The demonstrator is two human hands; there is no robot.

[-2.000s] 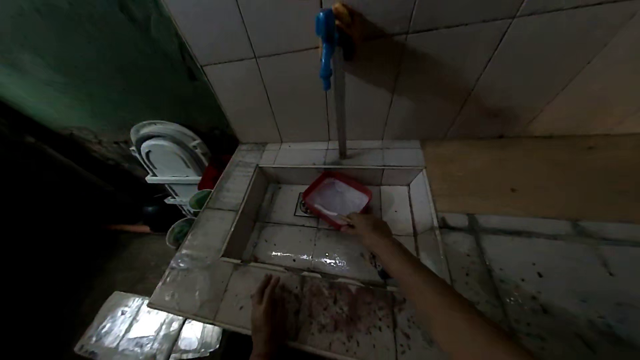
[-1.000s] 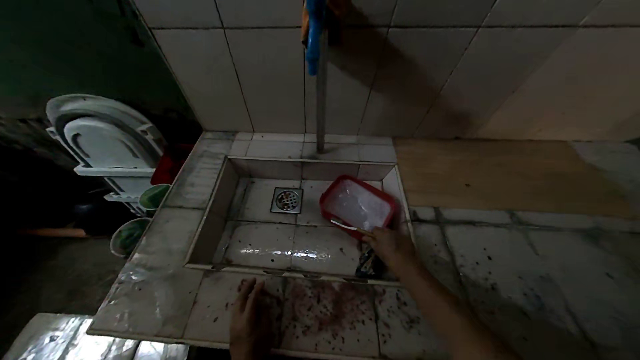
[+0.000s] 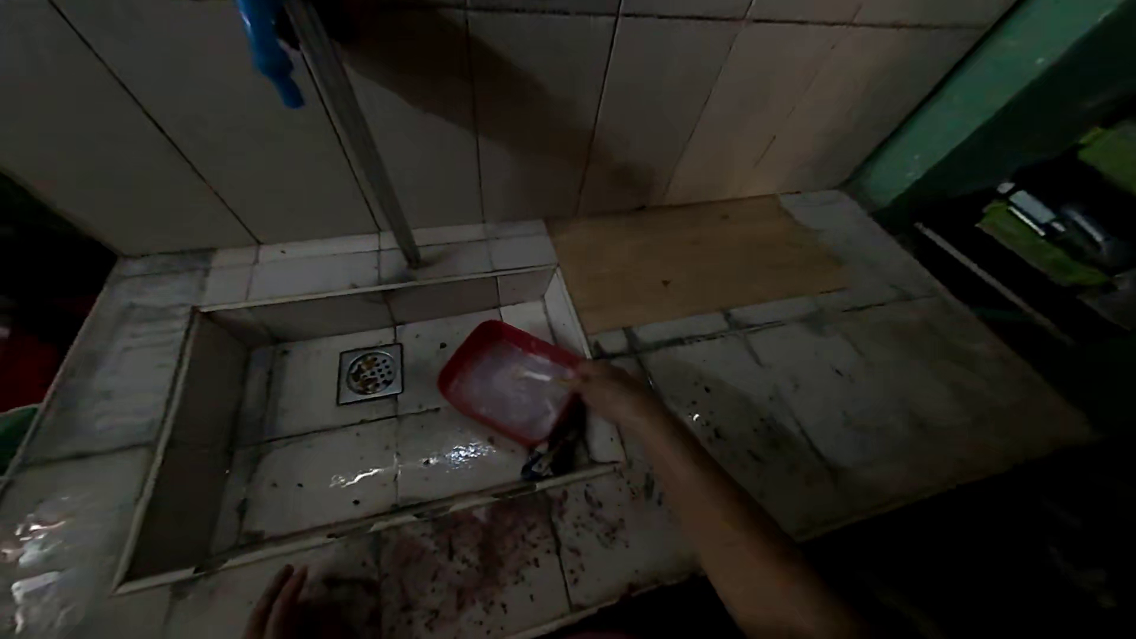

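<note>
A red plastic tub (image 3: 510, 382) with cloudy whitish liquid stands in the right part of a tiled sink basin (image 3: 311, 479). My right hand (image 3: 612, 390) is at the tub's right rim, fingers closed around a thin pale handle that reaches over the liquid; what it belongs to is unclear. A dark crumpled thing (image 3: 546, 461) lies in the basin's near right corner, beside the tub. My left hand (image 3: 280, 608) rests at the near edge of the counter, fingers partly cut off by the frame. It appears to hold nothing.
A metal floor drain (image 3: 370, 374) lies left of the tub. Above the basin are a blue tap (image 3: 271, 53) and an upright pipe (image 3: 355, 133). A brown board (image 3: 692, 262) lies on the counter at right. Dark specks and reddish stains mark the near ledge (image 3: 470, 568).
Between the two earlier frames the tub moved right, away from the drain, with my right hand beside it. The view has since swung to the right.
</note>
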